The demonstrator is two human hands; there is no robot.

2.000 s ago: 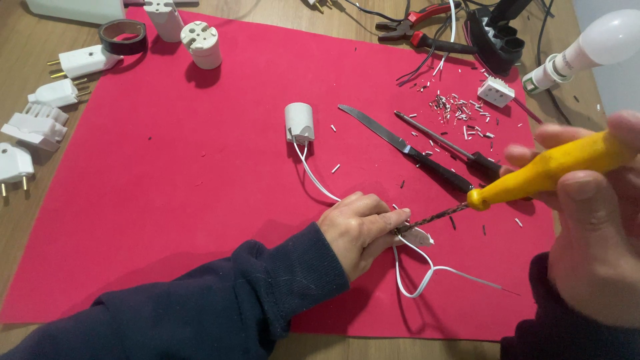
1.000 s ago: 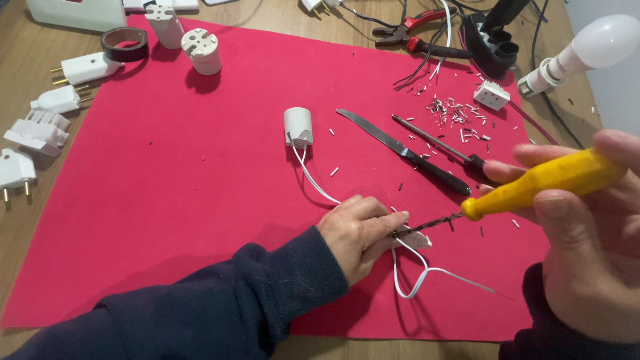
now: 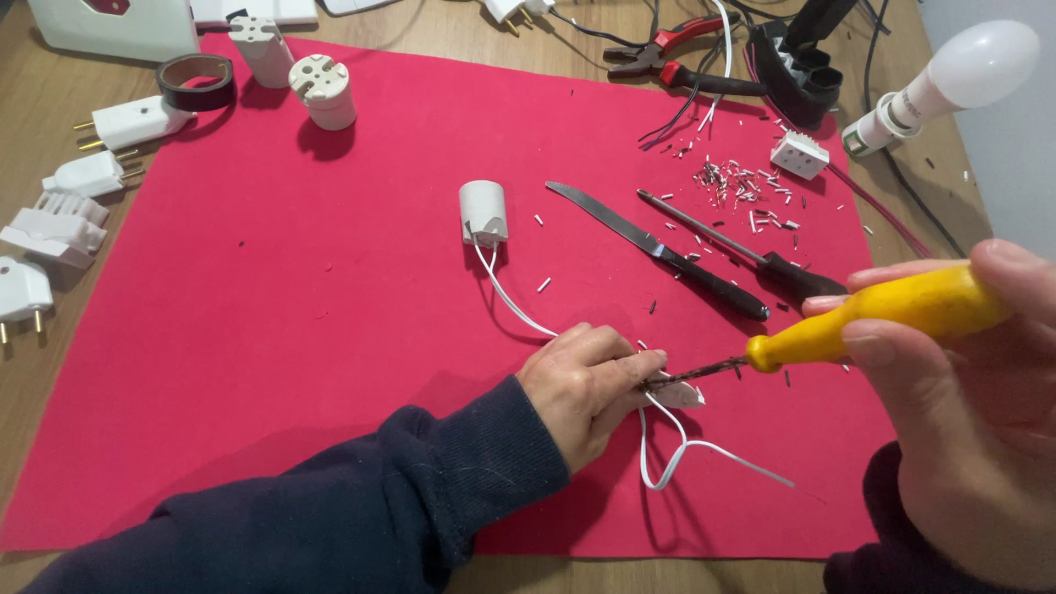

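Note:
My left hand [image 3: 590, 388] presses a small white plastic part [image 3: 681, 393] down on the red mat [image 3: 330, 346], its fingers covering much of it. A yellow-handled screwdriver [image 3: 891, 318] is in my right hand [image 3: 965, 388], its dark, worn shaft slanting down to the left with the tip at the white part, beside my left fingertips. White two-core wire [image 3: 516, 305] runs from a white lamp socket [image 3: 483, 213] to under my left hand. More white wire [image 3: 683, 445] loops out below the part, one end trailing right.
Beyond my hands lie a serrated knife [image 3: 606, 221], a dark-handled screwdriver [image 3: 714, 235] and wire scraps [image 3: 734, 183]. Red-and-black pliers [image 3: 660, 62], a terminal block or outlet [image 3: 799, 155] and a bulb [image 3: 982, 66] are farther off. Several plugs [image 3: 140, 122], black tape [image 3: 195, 82] and lamp sockets [image 3: 323, 92] stand left.
My right hand's fingers have shifted a little around the yellow handle. My left hand stays on the white part, and the screwdriver tip remains there.

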